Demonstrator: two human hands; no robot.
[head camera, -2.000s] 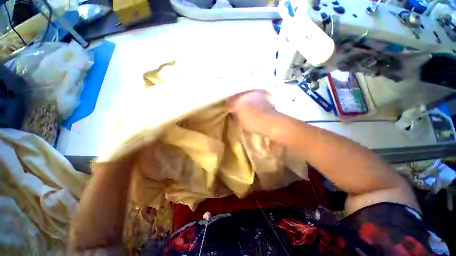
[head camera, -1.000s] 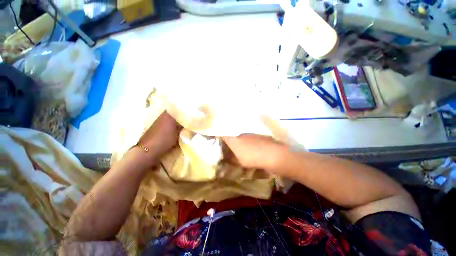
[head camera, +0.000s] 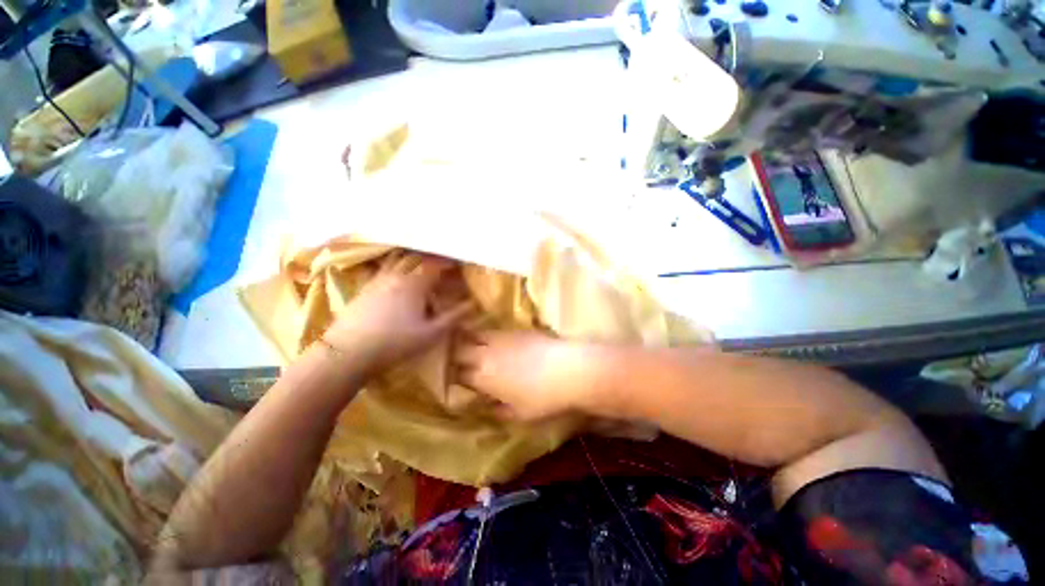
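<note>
The pale-yellow cloth (head camera: 573, 275) lies bunched over the front edge of the white table, with its lower part hanging over my lap. My left hand (head camera: 395, 309) is on the cloth, with folds at its fingers. My right hand (head camera: 516, 372) is beside it, a little lower and to the right, with its fingertips in the folds. Both hands are bare and slightly blurred. The folds partly hide the fingertips of both hands.
The sewing machine (head camera: 871, 57) stands at upper right with its cream lamp or cover (head camera: 699, 97). Blue snips (head camera: 731, 215) and a red-edged phone (head camera: 804, 200) lie near it. A plastic bag (head camera: 149, 195) is at left. More yellow cloth (head camera: 92, 424) is heaped at lower left.
The cloth was lifted and stretched between both hands, then lowered and bunched at the table edge. Now it is more spread out, and the left hand shows its back and fingers more.
</note>
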